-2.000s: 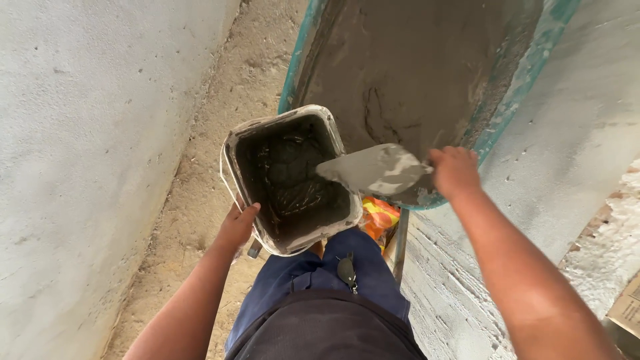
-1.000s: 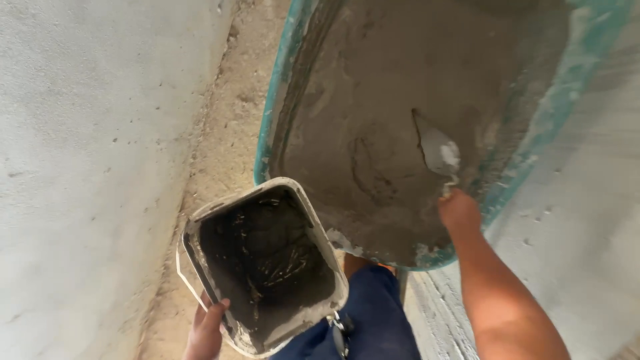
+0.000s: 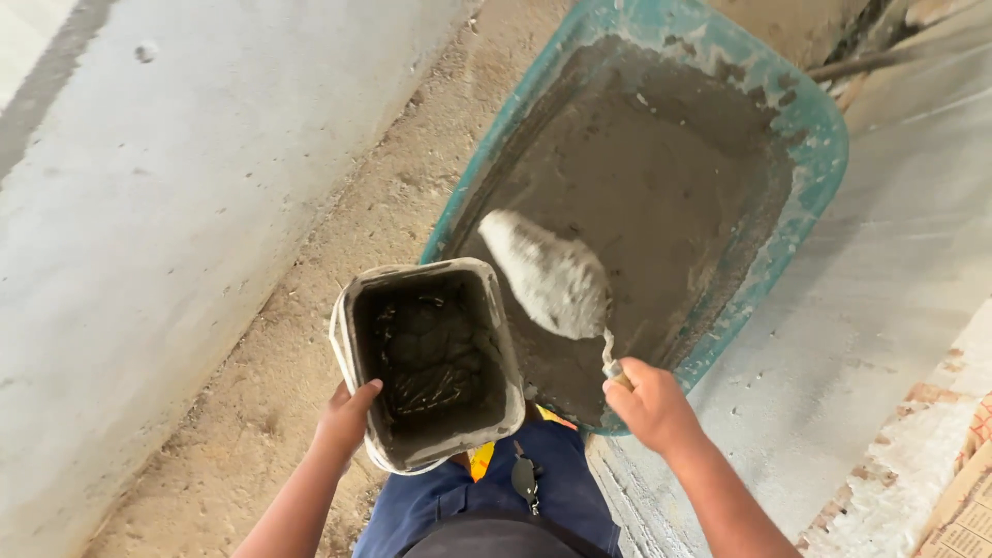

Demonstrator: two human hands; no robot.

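My left hand [image 3: 349,422] grips the left wall of a square plastic bucket [image 3: 511,387], its thumb over the rim. Wet dark mortar [image 3: 438,349] lies inside the bucket. My right hand [image 3: 651,403] is closed round the wooden handle of a pointed trowel [image 3: 550,275], whose blade is coated with pale grey mortar. The blade hangs over the teal plastic tub [image 3: 825,147], just right of the bucket, its tip pointing up and left. Grey mortar [image 3: 643,186] spreads across the tub. The bucket overlaps the tub's lower left edge.
A rough, pale wall [image 3: 170,194] runs along the left, with a strip of dirty floor [image 3: 310,325] beside it. Another grey surface [image 3: 876,294] lies right of the tub. A printed paper bag [image 3: 961,511] is at the lower right, and a pole [image 3: 868,63] at the upper right.
The trowel has moved from the mortar in the tub toward the bucket, its blade now turned up and left. My left hand has kept hold of the bucket throughout. The view has shifted.
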